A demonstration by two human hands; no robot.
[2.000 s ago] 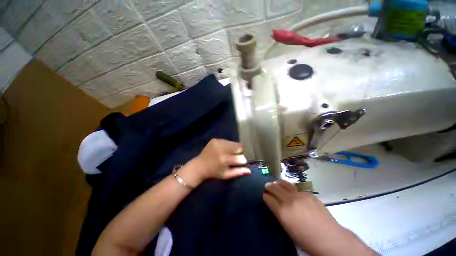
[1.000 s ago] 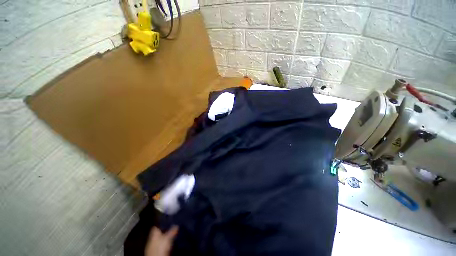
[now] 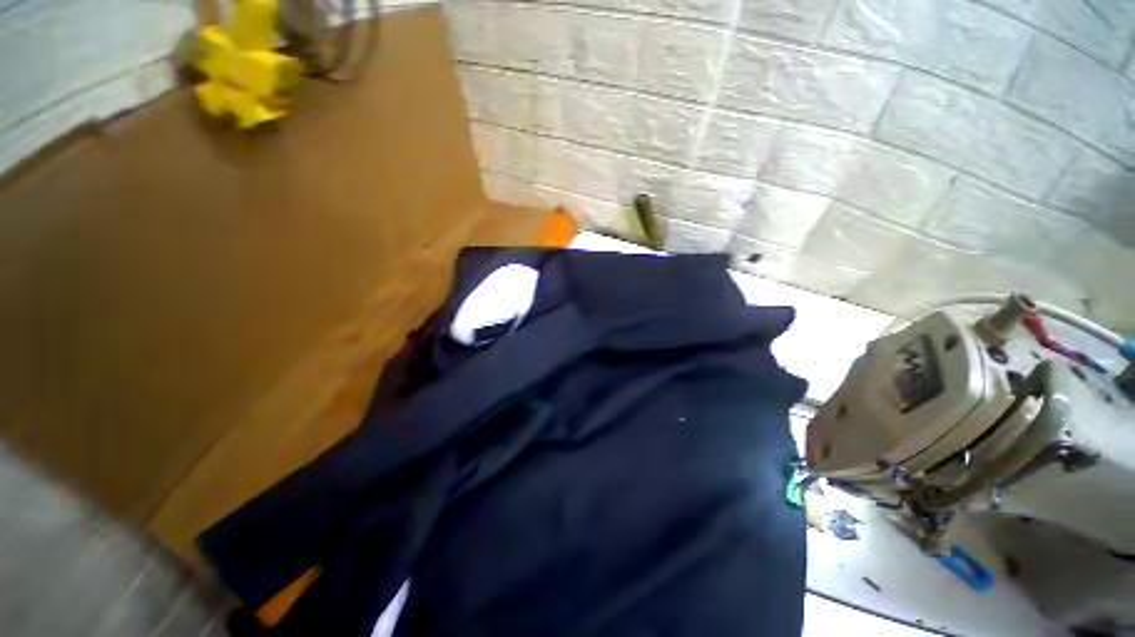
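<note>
A dark navy garment piece (image 3: pixel 622 485) lies spread on the white table, left of the sewing machine head (image 3: pixel 921 386). A rounded white patch (image 3: pixel 495 302) shows near its top left. A second white patch (image 3: pixel 392 610) shows in part at the bottom edge. The garment's right edge lies beside the needle area, where a small green-lit spot (image 3: pixel 795 484) shows. Neither of my hands is in the picture. Blue-handled snips (image 3: pixel 965 569) lie on the machine bed, partly hidden by the head.
A brown cardboard panel (image 3: pixel 249 249) stands at the left with a yellow plug (image 3: pixel 247 65) above it. A white brick-patterned wall (image 3: pixel 797 112) is behind. A dark green item (image 3: pixel 646 220) lies by the wall. A red item (image 3: pixel 1058 342) lies on the machine top.
Both hands have left the garment by the needle; the one seen at the bottom a second ago is gone. The view has swung left from the machine, and the lower white patch is mostly out of view.
</note>
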